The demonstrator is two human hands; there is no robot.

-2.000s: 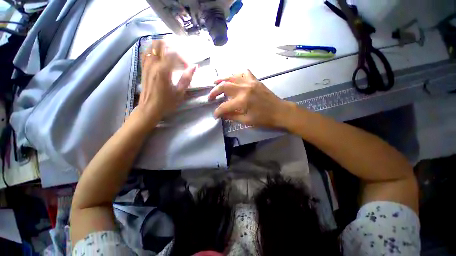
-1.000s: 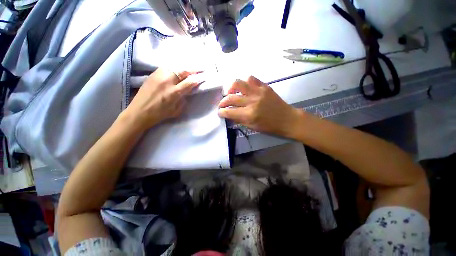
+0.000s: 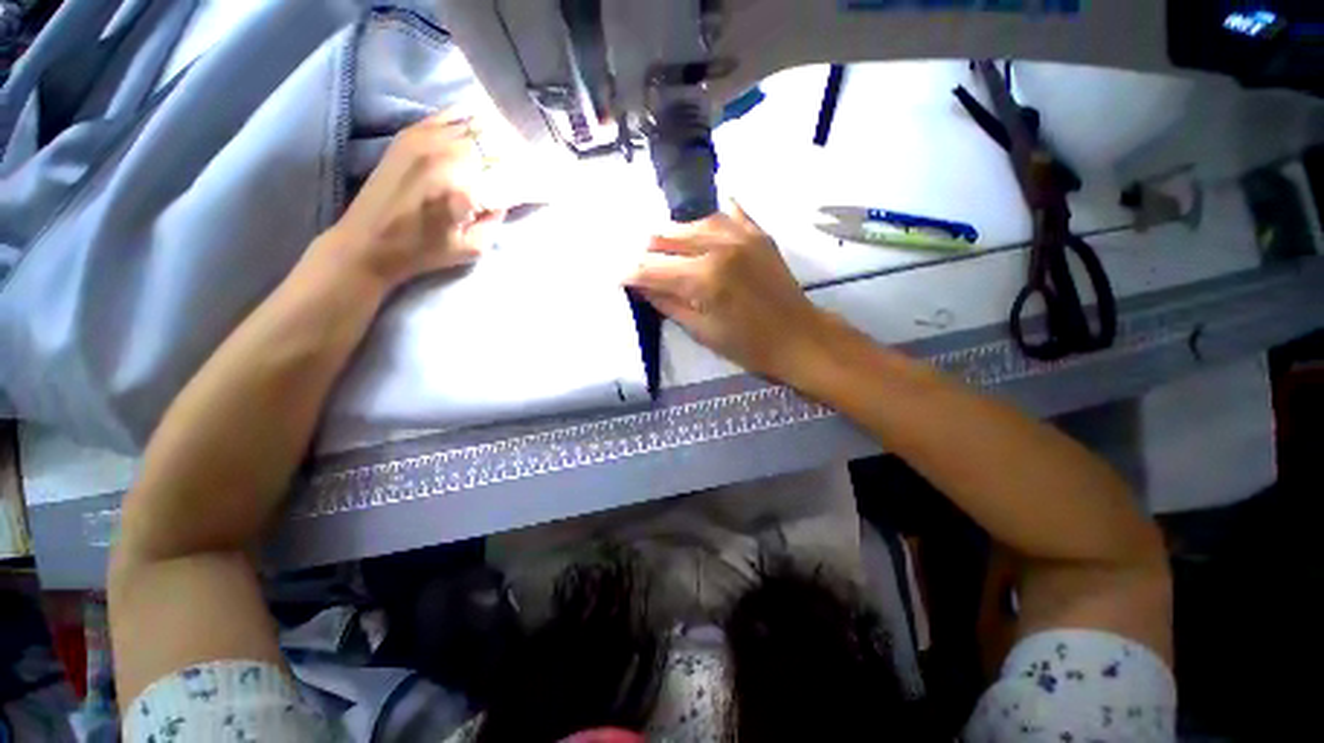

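The light grey-blue fabric panel (image 3: 450,341) lies on the machine bed and is heaped at the left, with a dark overlocked seam edge (image 3: 344,124). My left hand (image 3: 421,203) rests on the cloth left of the needle area, fingers bent and pinching at it. My right hand (image 3: 719,283) holds the panel's right edge just below the machine head. A narrow navy strip (image 3: 645,341) shows below the right fingers along that edge. Glare hides the cloth between the hands and the needle tip.
The white machine head (image 3: 929,37) spans the top. Blue and yellow-green thread snips (image 3: 900,230) and dark fabric shears (image 3: 1057,247) lie to the right. A dark thin stick (image 3: 829,105) lies behind the snips. A measuring scale (image 3: 566,449) runs along the table's front edge.
The cloth has moved forward towards the machine, uncovering the scale along the front edge. Both hands have moved forward with it. The camera view has tilted, showing more of the machine head.
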